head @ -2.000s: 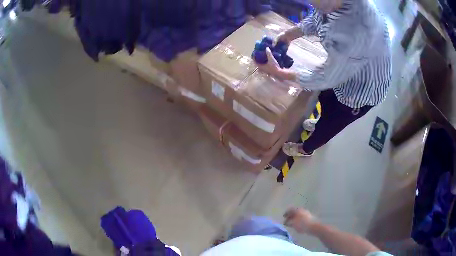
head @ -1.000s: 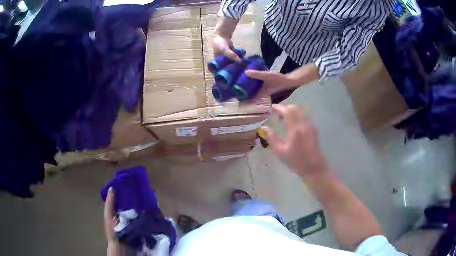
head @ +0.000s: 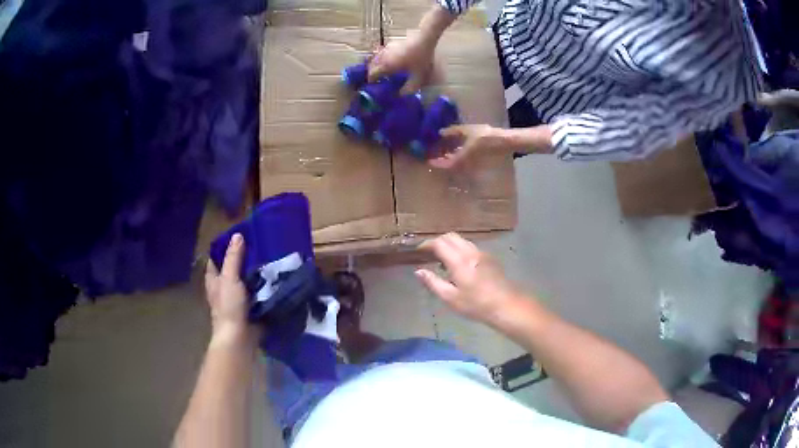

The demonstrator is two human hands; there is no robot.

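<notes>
My left hand (head: pixel 228 293) grips the bundle of cut pieces (head: pixel 279 236) at its left side, in front of the near edge of the cartons. The bundle is bright violet-blue with a dark band around its middle and white parts; its lower end hangs over my leg. My right hand (head: pixel 469 280) is empty, fingers apart, just off the cartons' near edge. Several violet-blue thread cones (head: pixel 401 121) with green-teal ends lie on the carton top, between the two hands of a person in a striped shirt. My right hand does not touch them.
The closed brown carton (head: pixel 328 171) stands in front of me. A heap of dark purple cloth (head: pixel 131 149) is at the left. The person in the striped shirt (head: pixel 613 66) leans in from the upper right. Another carton (head: pixel 661 184) with purple cloth is at the right. A floor sign (head: pixel 519 372) shows below.
The cartons are nearer. My left hand and the bundle have risen toward their edge. My right hand has moved left and down. The person's hands have lowered the cones onto the carton top.
</notes>
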